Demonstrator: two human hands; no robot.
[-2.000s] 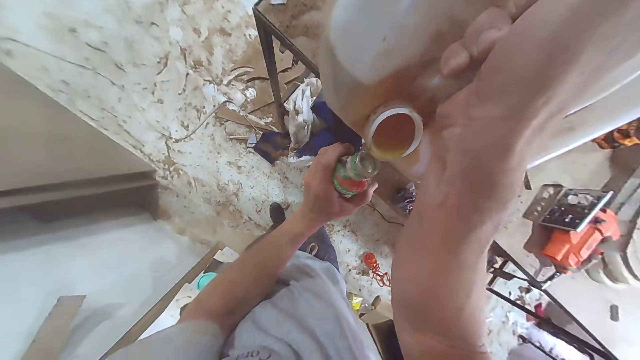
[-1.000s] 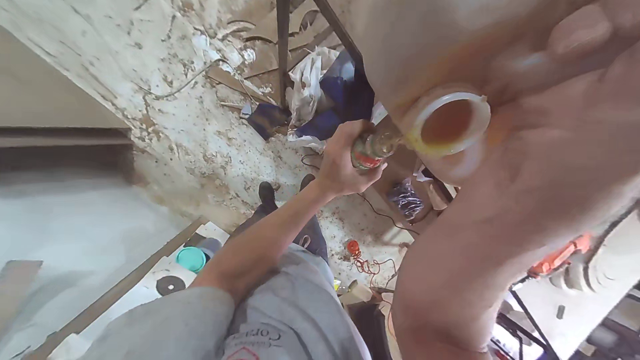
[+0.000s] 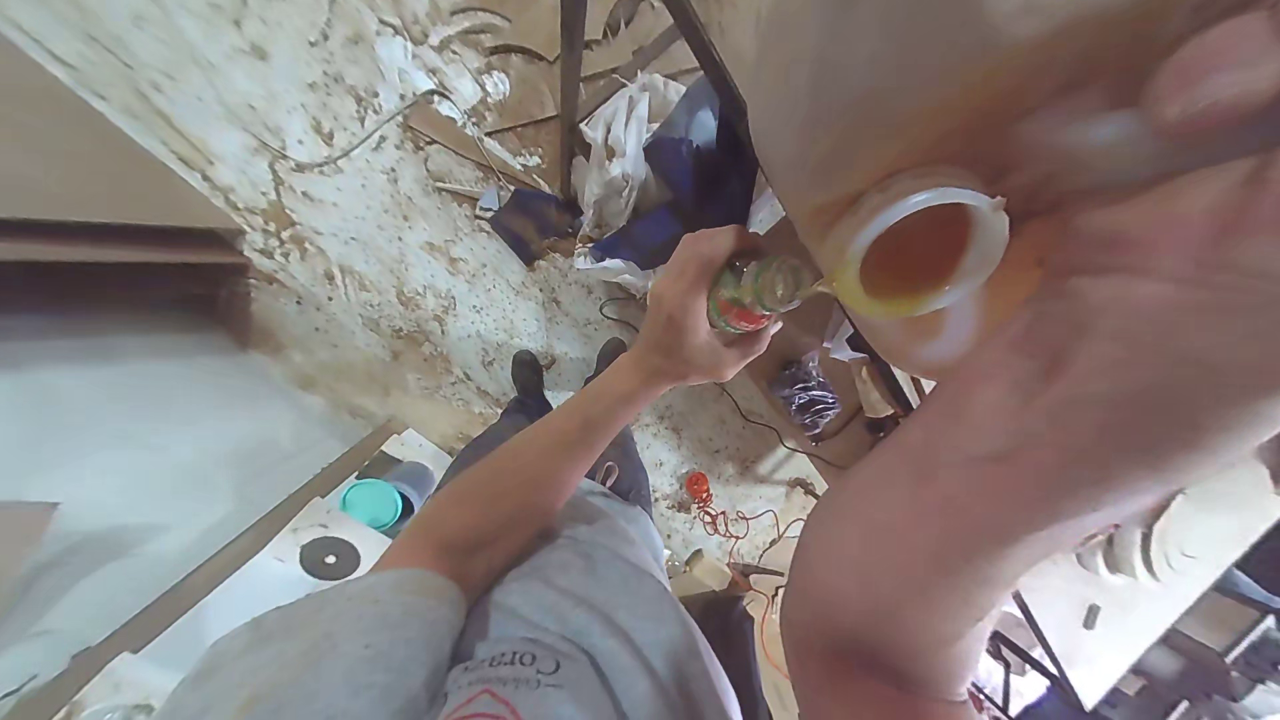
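My left hand point(image 3: 695, 315) is closed around a small clear glass bottle point(image 3: 738, 298) with a green and red label, near the middle of the view. The bottle's neck points right, towards the round white mouth point(image 3: 925, 250) of a large translucent plastic jug point(image 3: 850, 90). Amber liquid stands inside that mouth, and a thin yellowish stream links its lower lip with the bottle's neck. Across the right side, very near the camera, my right hand point(image 3: 1150, 240) lies against the tilted jug, fingers curled at the upper right corner; its grip is partly out of frame.
Dark metal legs point(image 3: 572, 100) stand by white plastic wrap and blue material point(image 3: 690, 180). An orange coiled hose point(image 3: 715, 510) and a black cord point(image 3: 770, 425) lie on the stained floor. A turquoise-lidded container point(image 3: 372, 503) and a black disc point(image 3: 330, 558) sit on a surface at left.
The jug's mouth and my right arm have come closer to the camera since the oldest frame. My left hand still holds the bottle beside the mouth. The view has shifted.
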